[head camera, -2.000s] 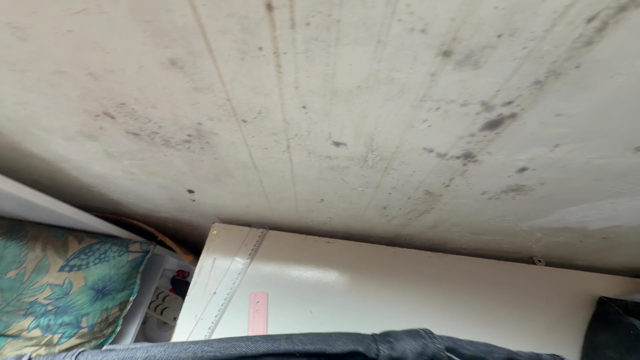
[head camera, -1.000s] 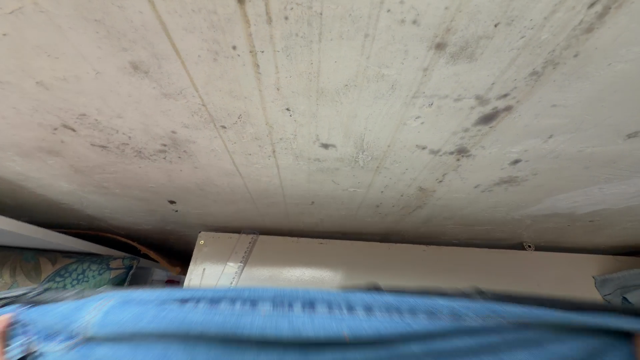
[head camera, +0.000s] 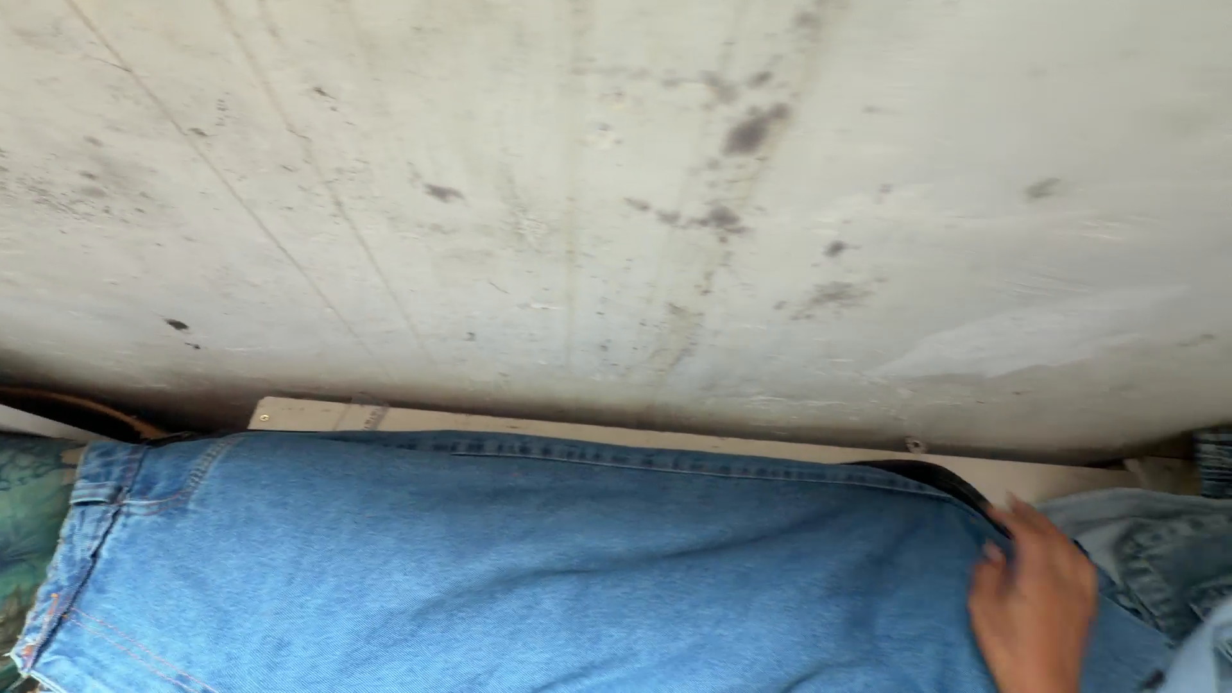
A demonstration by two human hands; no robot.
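Observation:
A pair of blue denim jeans (head camera: 539,568) lies spread across the white board, its waistband end at the left. My right hand (head camera: 1035,592) is at the right part of the jeans, fingers slightly bent and blurred, beside the denim's far edge. Whether it grips the cloth is not clear. Dark fabric (head camera: 924,474) shows from under that edge, close to the fingertips. My left hand is out of view.
A stained, pale wall (head camera: 577,192) rises behind the white board (head camera: 481,420), whose far strip shows with part of a clear ruler (head camera: 373,414). Other greyish denim (head camera: 1145,539) lies at the right. Green patterned fabric (head camera: 29,520) is at the left edge.
The blue jeans, blurred one second ago, now lie over most of the board, where dark denim and a pink object showed two seconds ago. My right hand has come into view at the right.

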